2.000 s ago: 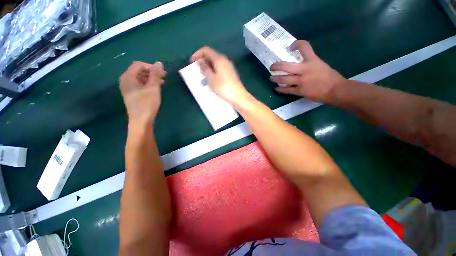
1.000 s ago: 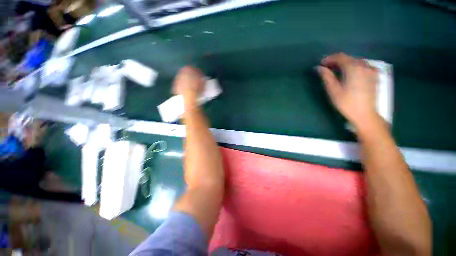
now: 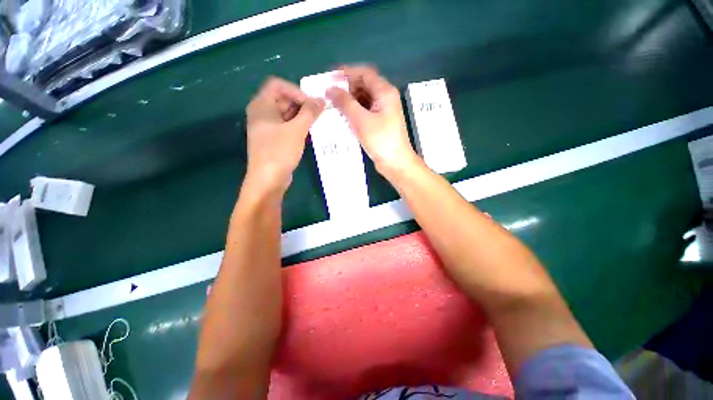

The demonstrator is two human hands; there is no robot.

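A slim white carton [image 3: 341,168] lies on the green belt in front of me, its near end at the white rail. Its far end flap stands up between my hands. My left hand [image 3: 280,121] and my right hand [image 3: 370,101] both pinch this flap end with thumb and fingers, slightly blurred. A second white carton [image 3: 438,129] with small dark print lies on the belt to the right of my right hand, untouched.
Several white cartons [image 3: 62,195] lie at the left on the belt. White corded units [image 3: 72,372] sit at lower left. Bagged grey parts [image 3: 102,39] are at upper left. The red mat [image 3: 383,312] is below the white rail [image 3: 532,170]. White pieces [image 3: 702,172] show at the right edge.
My hands, spread apart one second ago, are together at one carton's far end. The view has swung back to the right. The other person's arm seen two seconds ago is gone.
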